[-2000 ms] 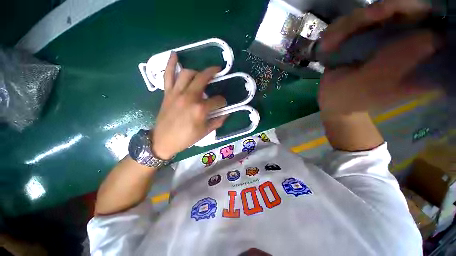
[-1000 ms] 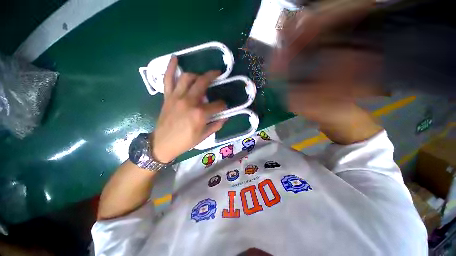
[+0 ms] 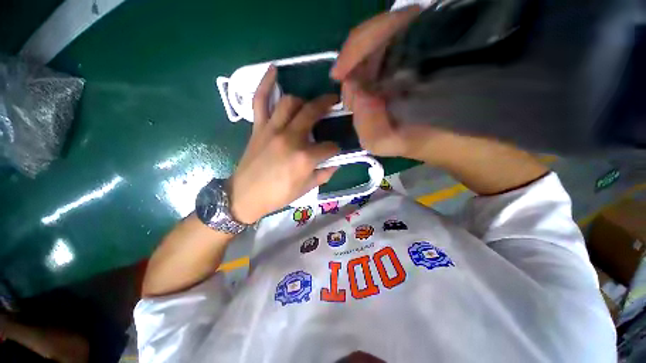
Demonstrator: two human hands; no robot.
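White plastic frames [image 3: 356,192] lie side by side on the green bench, with rounded loops to the right and a round disc and squared bracket at the upper left. My left hand [image 3: 287,145] lies over them with its fingers spread, holding them down. My right hand [image 3: 375,88] is at the right ends of the upper frames, closed around the electric screwdriver [image 3: 489,78], whose thick dark body is blurred and close to the camera. The driver's tip and part of the upper loops are hidden behind my right hand.
The green bench [image 3: 142,99] has a clear bag of grainy grey-brown contents [image 3: 42,117] at its left. A pale rail [image 3: 71,28] curves across the upper left. Cardboard boxes [image 3: 618,241] stand at the right by yellow floor lines. Another person's arm [image 3: 46,344] shows at the lower left.
My right hand and the screwdriver have moved left from the feeder's side onto the frames, now hiding the loose screws. My left hand and the frames have shifted slightly right in the view.
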